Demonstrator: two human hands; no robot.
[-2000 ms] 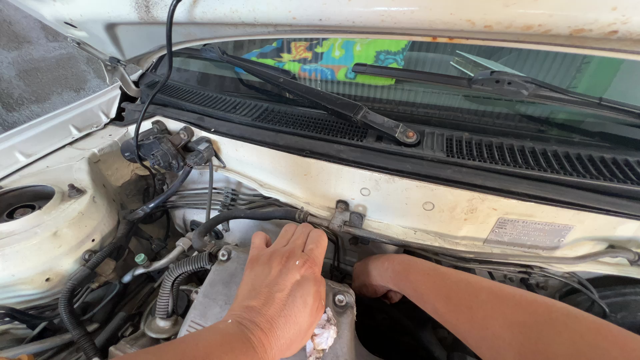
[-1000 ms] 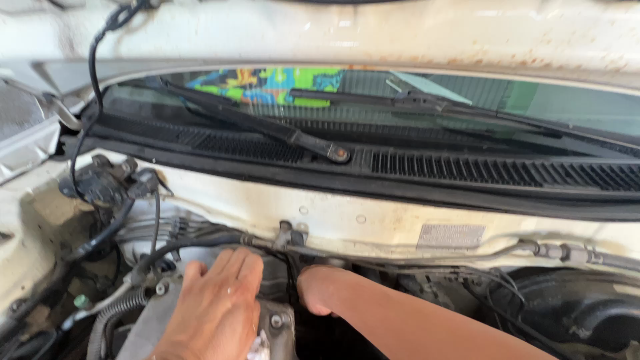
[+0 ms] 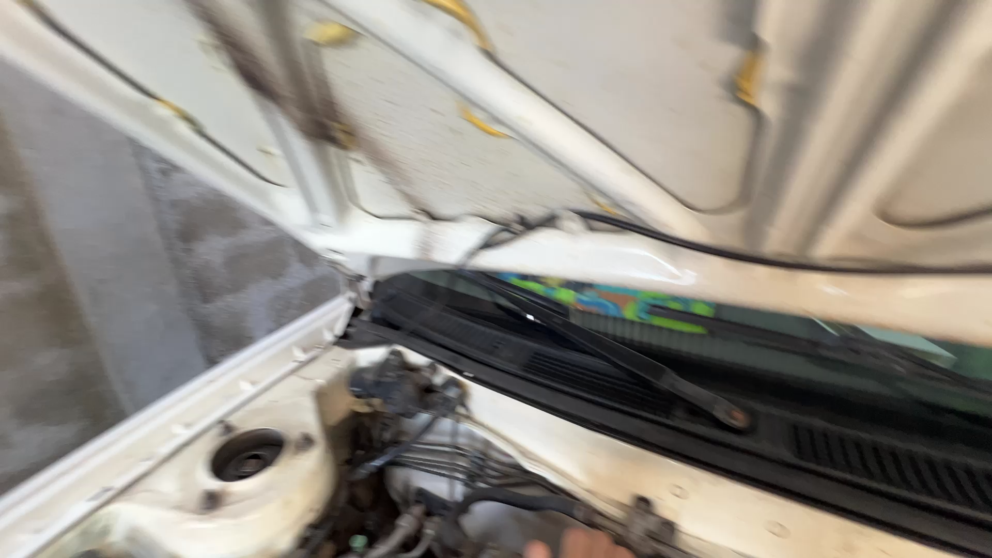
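Note:
Only the fingertips of my left hand (image 3: 581, 544) show at the bottom edge of the head view, close to a black rubber hose (image 3: 527, 500) at the back of the engine bay. Whether they hold anything is hidden below the frame. My right hand is out of view. Left of the fingers run several thin metal lines (image 3: 446, 459), below a dark component with a connector (image 3: 395, 384) near the white firewall panel (image 3: 589, 446). The picture is blurred.
Above is the raised white hood (image 3: 496, 256) with a black cable (image 3: 697, 246). A wiper arm (image 3: 620, 353) lies over the black cowl grille (image 3: 860, 465). The strut tower (image 3: 271, 511) and fender edge (image 3: 194, 403) are at left, before a block wall (image 3: 240, 240).
The view has tilted up and to the left, showing the hood's underside. My right hand and forearm have gone out of view, and of my left hand only fingertips remain in sight.

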